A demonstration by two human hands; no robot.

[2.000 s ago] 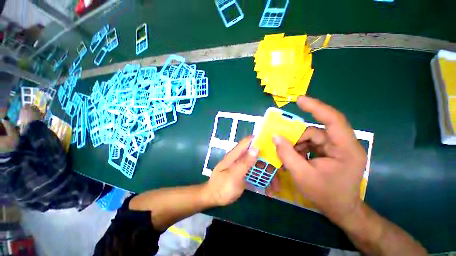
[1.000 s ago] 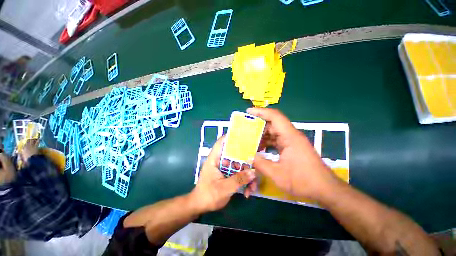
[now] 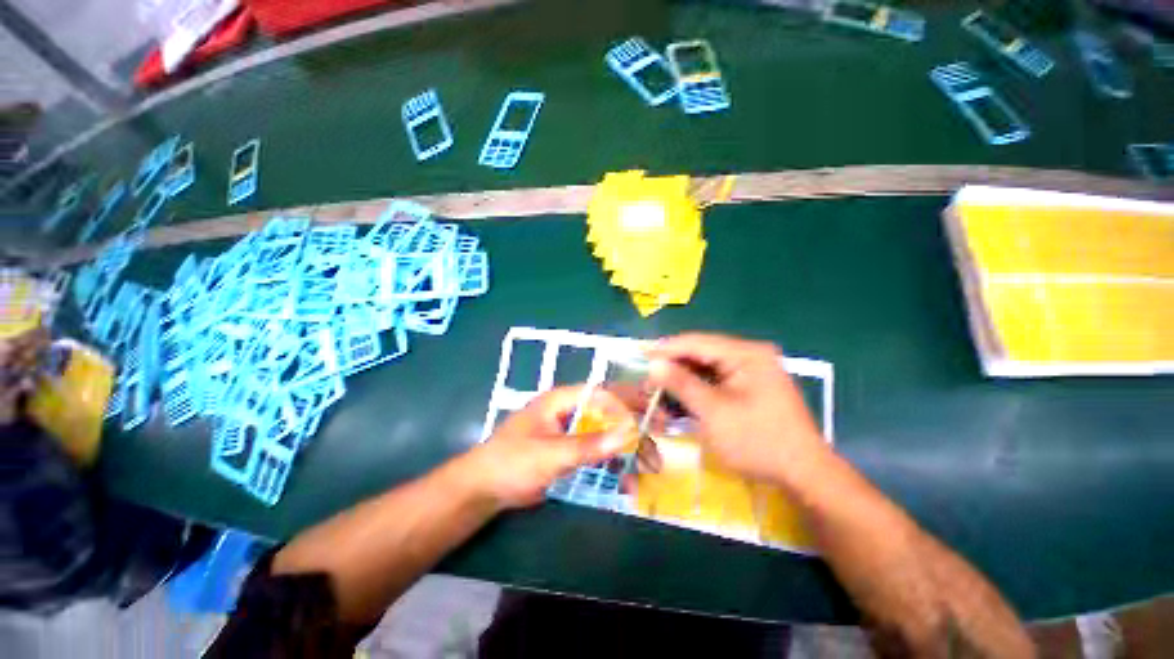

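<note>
A light-blue phone housing [image 3: 591,485] is in my hands over the adhesive sheet. My left hand [image 3: 547,444] holds its left side, with the thumb across a yellow piece [image 3: 601,420] at the screen area. My right hand [image 3: 753,409] has its bent fingertips at the housing's upper right edge. They are blurred and hide part of it. Below lies the adhesive sheet [image 3: 727,493], with empty white windows at the upper left and yellow rectangles along the near side. A fanned yellow pile [image 3: 650,238] lies beyond my hands.
A tangled housing pile [image 3: 296,328] lies at left, a thick sheet stack [image 3: 1081,283] at right. A pale rail [image 3: 824,184] divides the bench from the far strip, which carries scattered housings [image 3: 512,129]. Red bins [image 3: 303,16] are at the far left; another person's arm shows at the left edge.
The view has shifted, showing more of the far strip at right. The housing has gone from face-on to largely covered by my hands. My left thumb has moved up onto the yellow piece.
</note>
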